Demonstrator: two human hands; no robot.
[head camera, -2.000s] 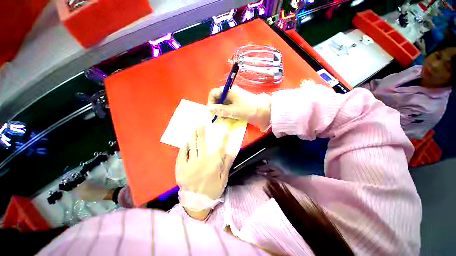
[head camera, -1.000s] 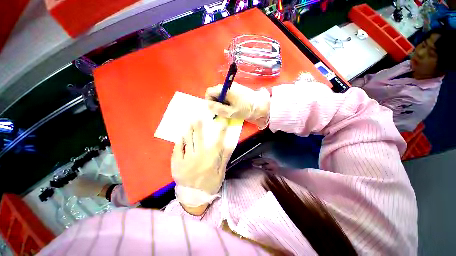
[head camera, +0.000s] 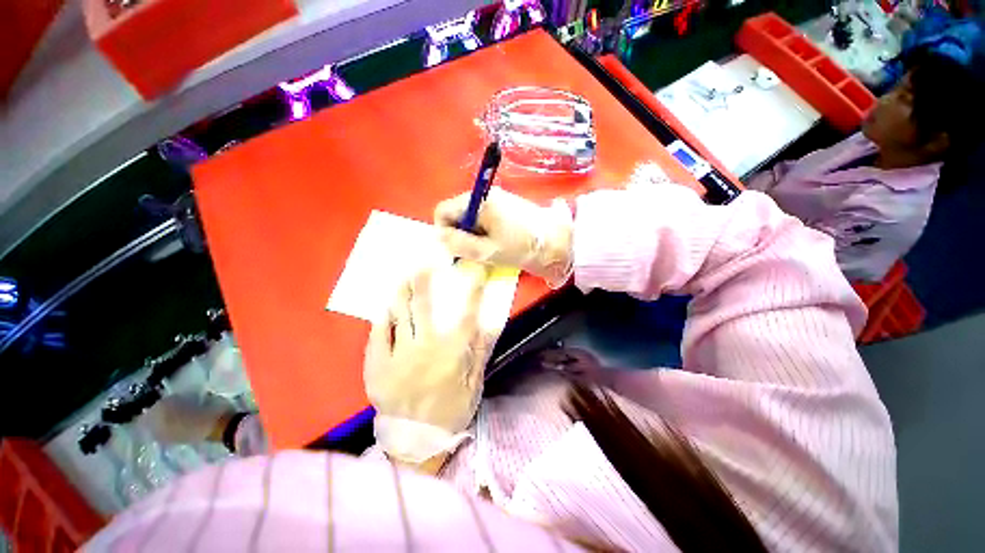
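A white paper slip (head camera: 370, 268) with a yellowish part at its right lies on the flat red work surface (head camera: 292, 194). My left hand (head camera: 427, 351), in a pale cream glove, lies flat on the paper and hides much of it. My right hand (head camera: 506, 232), gloved, grips a dark blue pen (head camera: 482, 189), held upright and slightly tilted. The pen tip is hidden behind the fingers. A clear plastic shell (head camera: 540, 130) lies on the red surface beyond my right hand.
A small display (head camera: 685, 158) sits at the red surface's right edge. A divided red bin (head camera: 805, 67) and a neighbour (head camera: 864, 205) are at the right. Another person's hand (head camera: 184, 419) is over clear parts at lower left. Lit units (head camera: 313, 90) stand on the dark line behind.
The whole view has shifted slightly. My right hand and the pen stay over the paper with little change. Lit units on the line have changed position.
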